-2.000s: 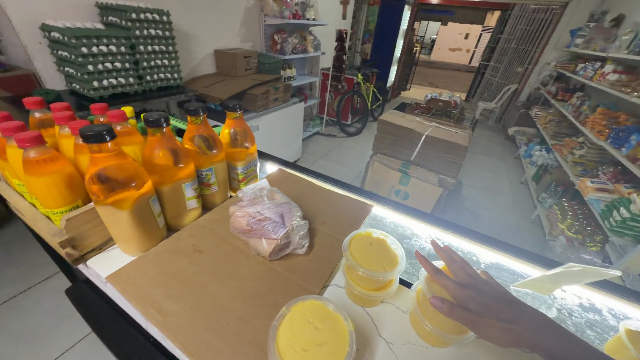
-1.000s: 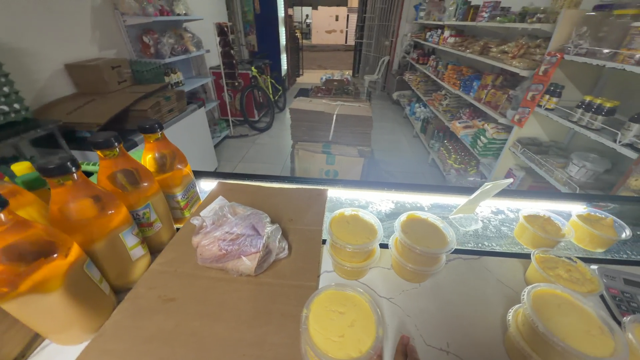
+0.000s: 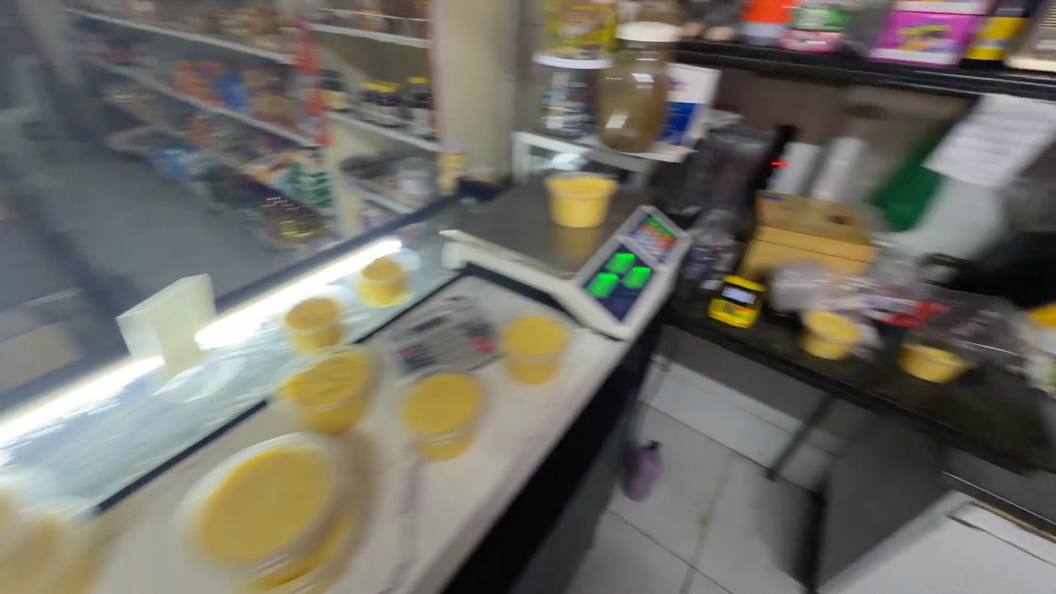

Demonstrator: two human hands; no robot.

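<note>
Neither of my hands shows in the head view now, and the picture is blurred by motion. Several clear plastic tubs of yellow contents stand along the counter, among them a large tub (image 3: 268,507) at the lower left, a smaller tub (image 3: 443,412) and another tub (image 3: 535,348) near the counter's edge. One more tub (image 3: 581,200) rests on the platform of a digital scale (image 3: 631,272), whose display glows green. Beside the tubs lies a calculator (image 3: 443,334). Two further tubs, a nearer one (image 3: 830,333) and one to its right (image 3: 932,361), sit on the dark side shelf.
A lit glass strip (image 3: 190,355) runs along the counter's far side, with a pale upright card holder (image 3: 169,318) on it. A yellow card terminal (image 3: 737,301) and a cardboard box (image 3: 813,235) stand on the side shelf. A purple bottle (image 3: 643,472) stands on the tiled floor.
The view has swung far to the right, so the orange bottles and the wrapped bag are out of frame. A hand was on the tubs two seconds ago; none shows now.
</note>
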